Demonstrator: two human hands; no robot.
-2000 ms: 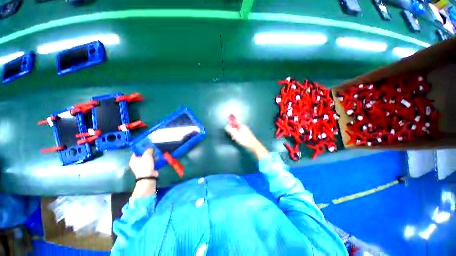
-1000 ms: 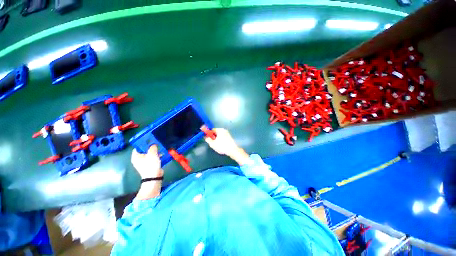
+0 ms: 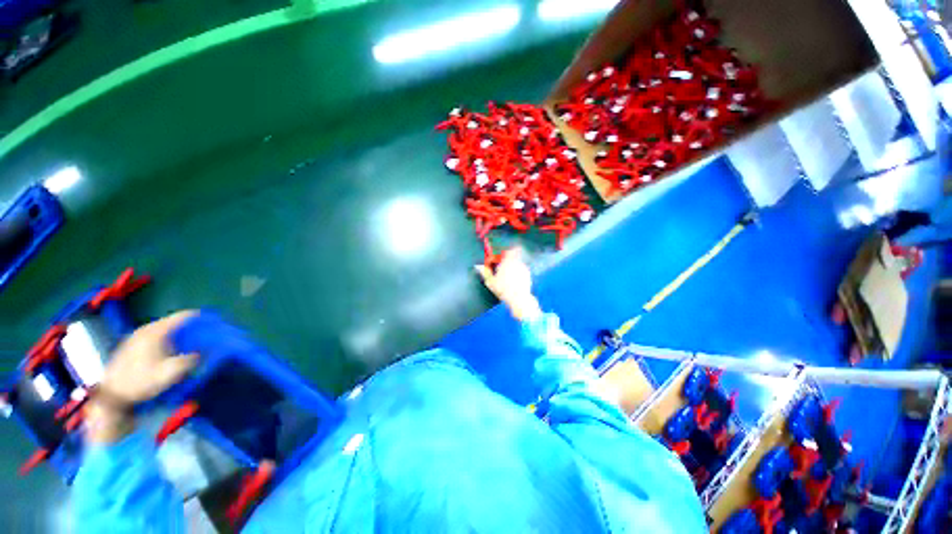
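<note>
A blue handheld device [image 3: 303, 394] with a dark screen lies tilted at the bench's front edge, at lower left. Two red spring clamps [image 3: 251, 490] are on its near long side. My left hand [image 3: 141, 367], blurred, grips its upper left corner. My right hand [image 3: 508, 280] pinches a red spring clamp [image 3: 491, 251] at the near edge of the clamp pile [image 3: 517, 167]. Clamped devices [image 3: 86, 353] stand side by side at far left, partly behind my left hand.
An open cardboard box [image 3: 809, 63] of red clamps lies right of the pile. An unclamped device [image 3: 26, 229] is cut off at the left edge. A wire rack trolley [image 3: 694, 365] with clamped devices on cardboard is at lower right, on the blue floor [image 3: 668, 245].
The view has turned right. The right hand's earlier clamp is now on the device's near side, and that hand has moved to the pile. The left hand has shifted to the device's upper left corner.
</note>
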